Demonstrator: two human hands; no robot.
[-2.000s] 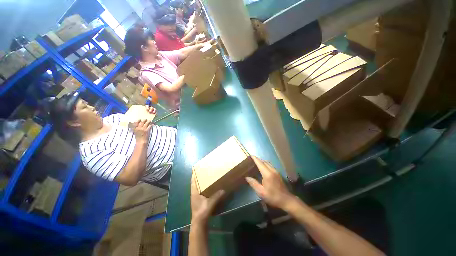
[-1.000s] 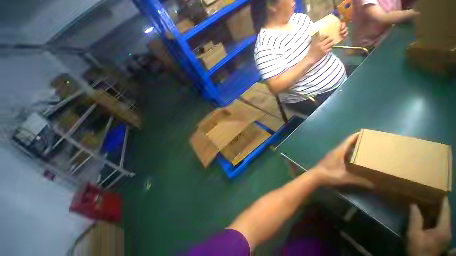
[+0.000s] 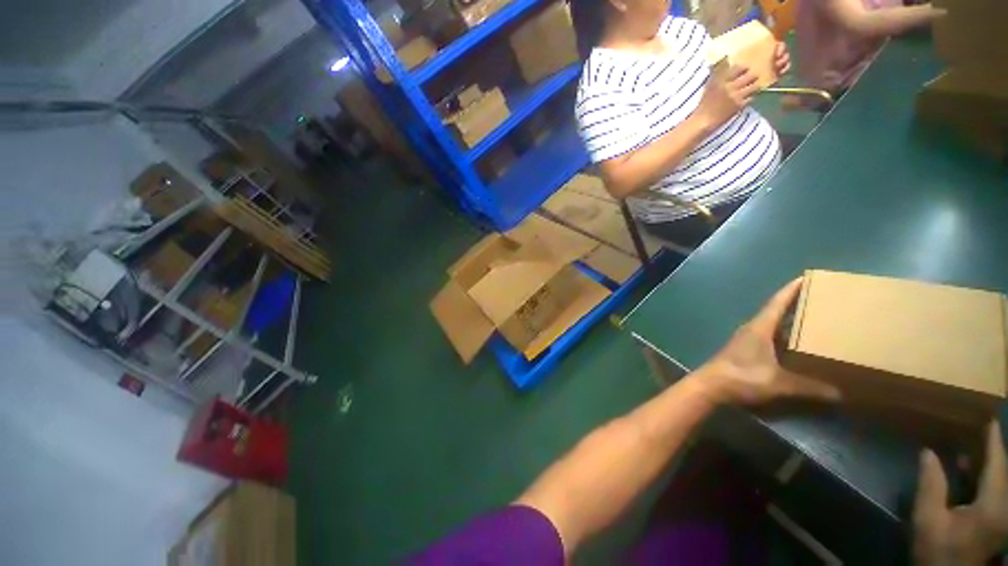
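A closed brown mailer box (image 3: pixel 901 332) is at the right, over the near edge of the green-topped bench (image 3: pixel 818 232). My left hand (image 3: pixel 757 359) grips its left end, with the fingers behind and the thumb along the lower front side. My right hand (image 3: pixel 962 514) is below the box's right end at the picture's lower right, partly cut off by the edge. Its thumb and fingers are apart, and I cannot tell if it bears on the box.
A large open shipping carton (image 3: pixel 520 293) stands in a blue tray (image 3: pixel 520 370) on the green floor. A person in a striped shirt (image 3: pixel 674 122) sits across the bench holding a brown box. Blue shelving (image 3: pixel 531 144) stands behind. A red box (image 3: pixel 232 442) is at far left.
Since two seconds ago the view has swung left, bringing in the floor and open carton. The mailer box stays in my left hand and now shows at the right.
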